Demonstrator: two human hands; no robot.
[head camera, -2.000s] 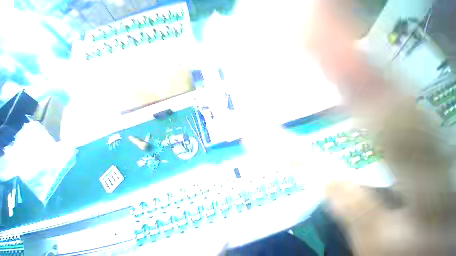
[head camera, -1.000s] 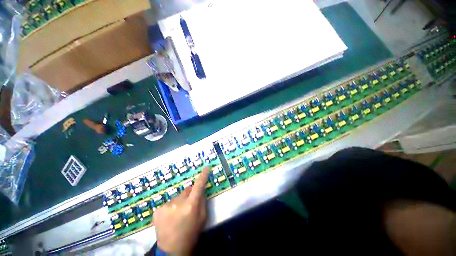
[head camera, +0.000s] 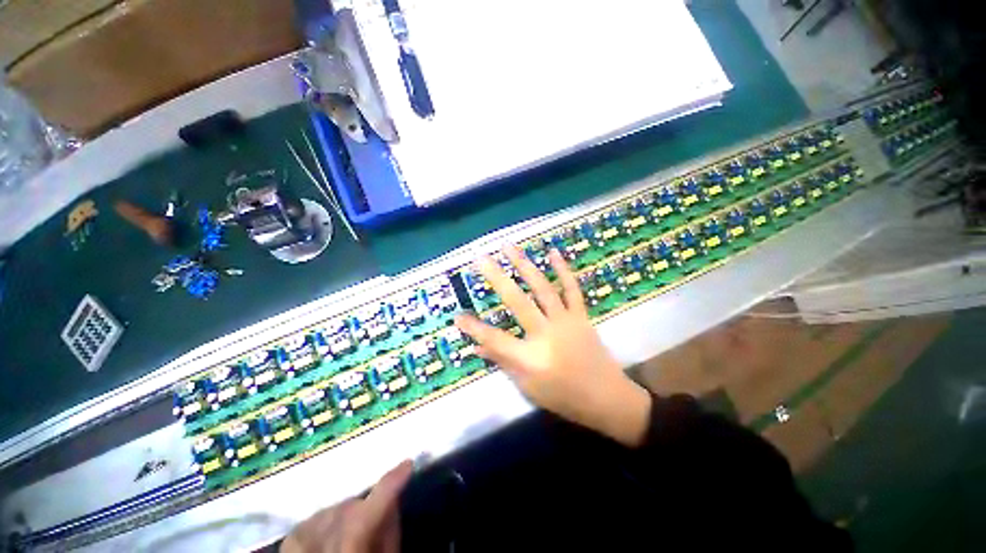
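Two green circuit board panels with blue, yellow and white components lie end to end in the conveyor rail: a left panel (head camera: 324, 394) and a right panel (head camera: 692, 232). A narrow black piece (head camera: 462, 292) lies where they meet. My right hand (head camera: 557, 346) is palm down with fingers spread over the left end of the right panel, its thumb beside the black piece; whether it presses on the boards I cannot tell. My left hand (head camera: 357, 524) is at the bottom edge, below the rail, partly cut off, and its fingertips are mostly hidden.
A white paper stack (head camera: 541, 92) with a pen (head camera: 413, 81) lies on a blue box (head camera: 373, 194). On the green mat are a metal device (head camera: 283, 225), blue components (head camera: 200, 270), a white gridded pad (head camera: 93, 333) and a brown-handled tool (head camera: 146, 221). A cardboard box (head camera: 162, 49) stands behind.
My right hand has come in over the panels. My left hand has drawn back from the left panel to the bottom edge. The view has shifted, so the mat items sit further left and higher.
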